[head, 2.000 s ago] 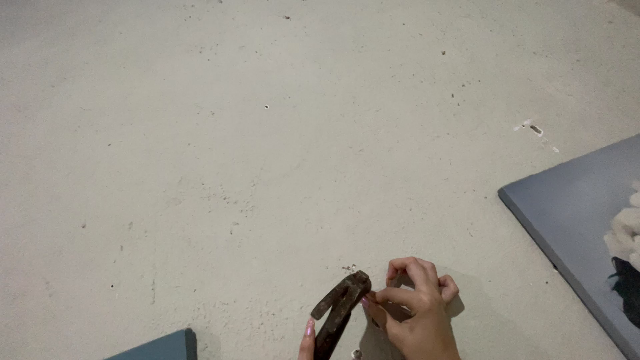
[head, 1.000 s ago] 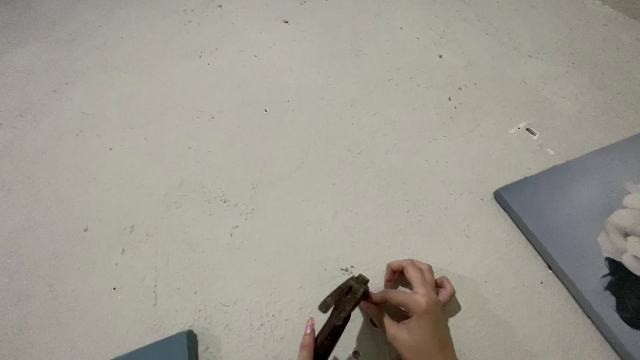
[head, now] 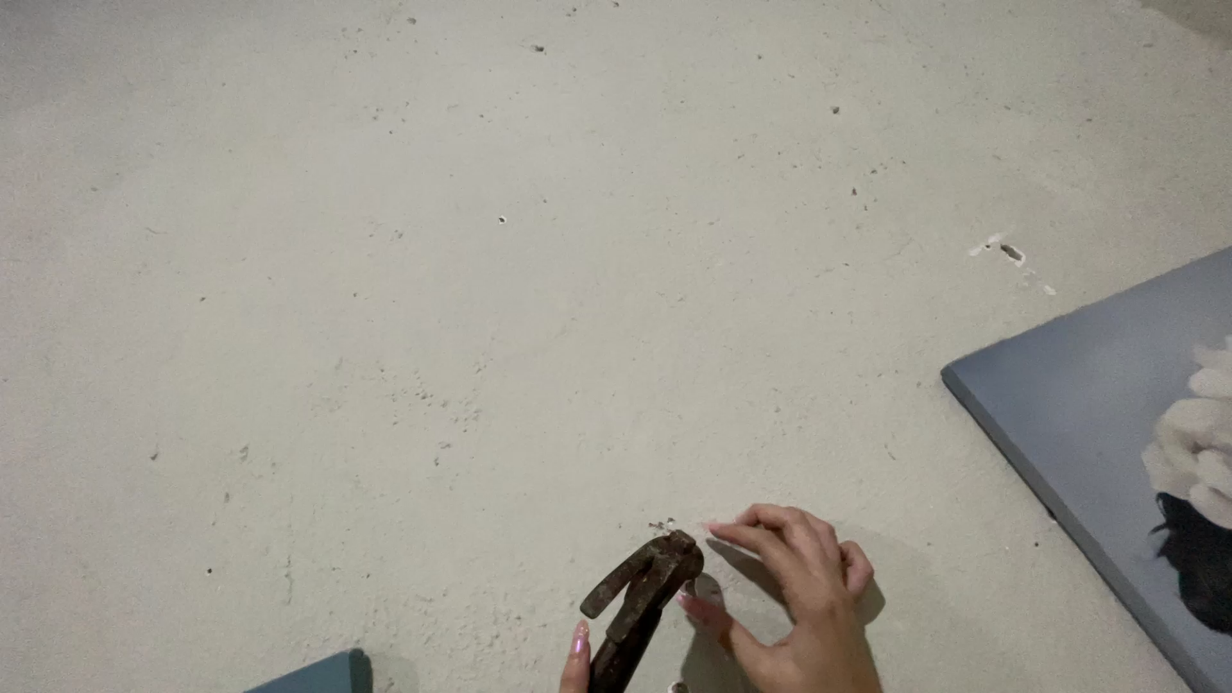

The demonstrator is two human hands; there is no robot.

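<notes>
A dark, rusty claw hammer [head: 664,577] is at the bottom centre, its head up against or close to a pale plastered wall [head: 616,318]. Of my left hand [head: 576,659], only one finger or thumb shows beside the handle; the rest of the grip lies below the frame. My right hand [head: 799,597] is just right of the hammer head, thumb and index finger spread apart, the thumb close to the head. No object can be made out between those fingertips. Small chips mark the wall just above the head.
A grey-blue canvas [head: 1039,395] with pale flowers hangs at the right. The corner of a teal panel [head: 332,674] shows at the bottom left. A gouged hole [head: 1011,253] and scattered pits mark the wall.
My right thumb and index finger, close together by the hammer head before, have parted, and the index finger has lifted away. The hammer has stayed about where it was.
</notes>
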